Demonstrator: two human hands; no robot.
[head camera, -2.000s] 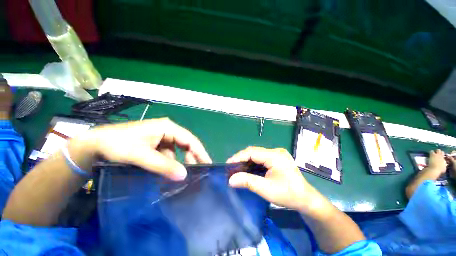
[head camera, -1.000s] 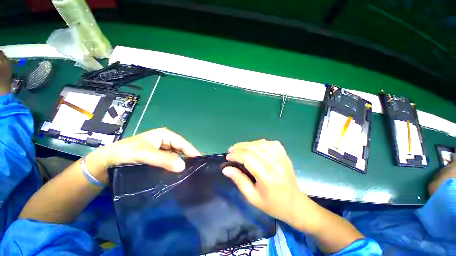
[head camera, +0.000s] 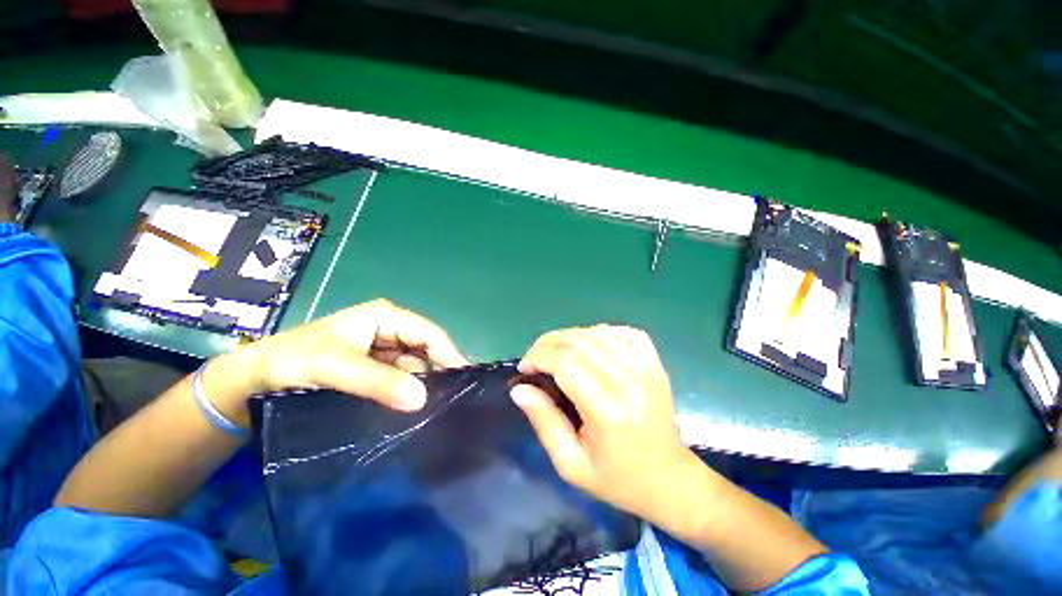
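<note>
A tablet (head camera: 431, 489) with a glossy dark screen facing me is tilted up at the bench's near edge. White crease-like lines run across its upper part. My left hand (head camera: 338, 355) grips its top edge, thumb on the screen face and fingers behind. My right hand (head camera: 611, 419) pinches the same edge further right, thumb and index finger close together. Whatever lies between those fingertips is hidden. The tablet's back is not visible.
An open tablet (head camera: 210, 262) lies left, below a heap of black strips (head camera: 280, 169). Two open tablets (head camera: 798, 297) (head camera: 935, 305) lie right. Tweezers (head camera: 659, 242) lie by the white strip (head camera: 501, 169). Neighbours' blue sleeves (head camera: 41, 314) (head camera: 1031, 541) show at both sides.
The view has shifted since two seconds ago, showing more of the left open tablet. Both hands keep hold of the tablet's top edge. At far right, a neighbour's tablet now stands tilted.
</note>
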